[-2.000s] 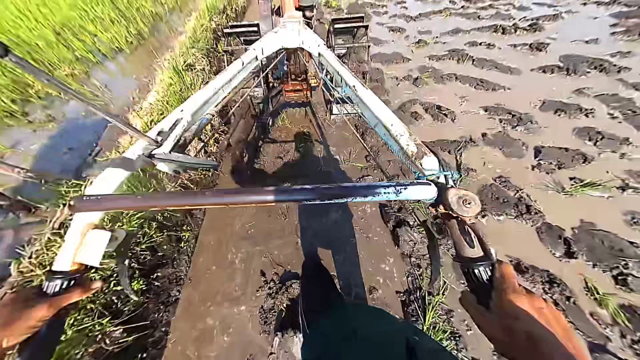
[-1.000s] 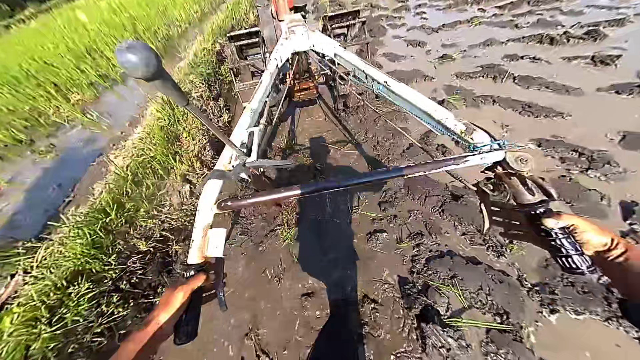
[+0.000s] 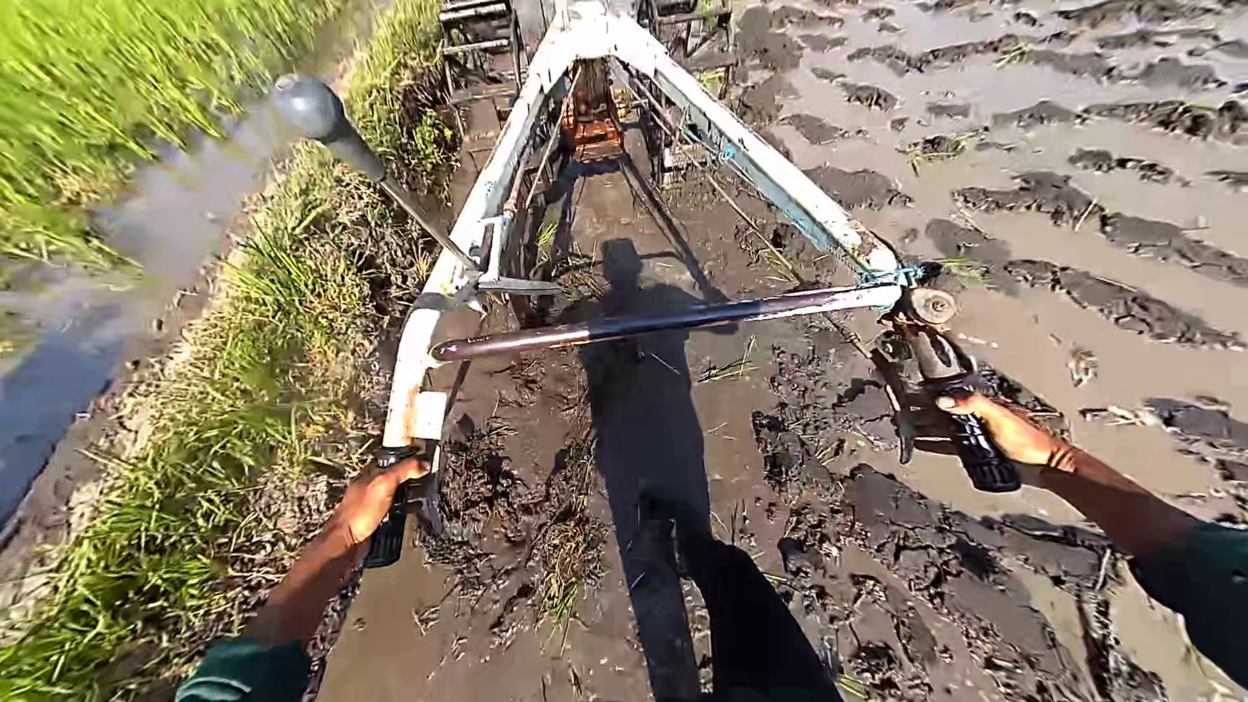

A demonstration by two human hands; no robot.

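My left hand [image 3: 370, 499] is closed around the black left handgrip [image 3: 388, 534] of a walking tractor. My right hand [image 3: 1009, 429] holds the ribbed black right handgrip [image 3: 985, 456], its thumb on top near the metal lever bracket. Both grips end the worn white handlebar frame [image 3: 780, 175], which narrows forward toward the machine. A dark, scuffed crossbar [image 3: 673, 320] joins its two arms, with blue cord tied at the right end. From the left arm rises a lever with a grey knob [image 3: 310, 105].
Caged metal wheels [image 3: 478, 44] flank the machine ahead. A grassy bank [image 3: 283, 370] runs along the left, beside a water channel [image 3: 58, 390] and green rice plants [image 3: 117, 88]. Rutted mud and shallow water [image 3: 1072, 322] spread to the right. My shadow lies between the handlebar arms.
Both hands remain at the handgrips. Over the two seconds, the crossbar has gone from nearly level in view to tilted, its right end higher. The view has shifted.
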